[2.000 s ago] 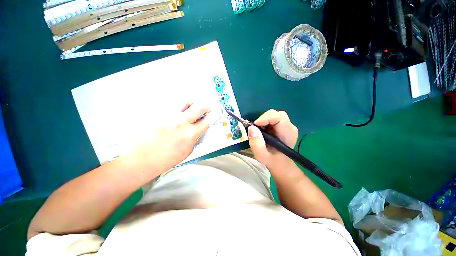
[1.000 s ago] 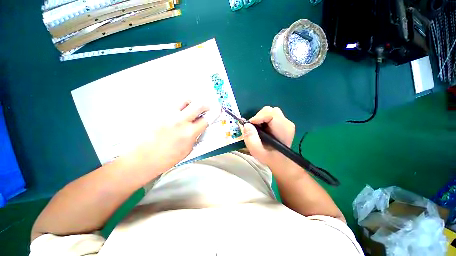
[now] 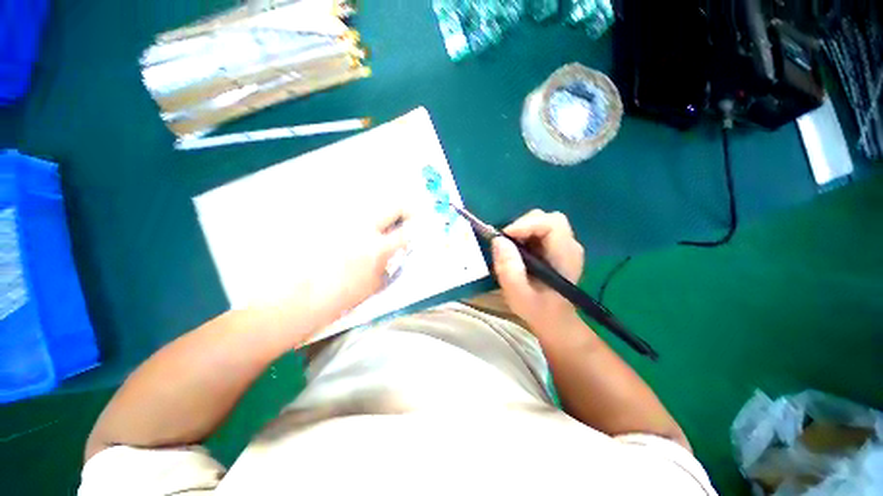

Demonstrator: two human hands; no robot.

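The white work pad lies in front of my body. A short row of small green circuit boards lies near its right edge. My right hand grips the black soldering iron like a pen, and its metal tip points at the lower end of the row. My left hand rests on the pad, left of the boards, with fingers bent. Something pale and thin shows by its fingertips, but blur and glare hide whether it is held.
A pile of flexible strips and one separate strip lie beyond the pad. Green boards lie at the top. A round pot, a black soldering station and a cord stand right. A blue bin is left; plastic bags are lower right.
The view has shifted, bringing the left blue bin and more green boards into sight. The green row on the pad looks shorter, its lower boards and orange bits no longer seen. The right hand still grips the iron.
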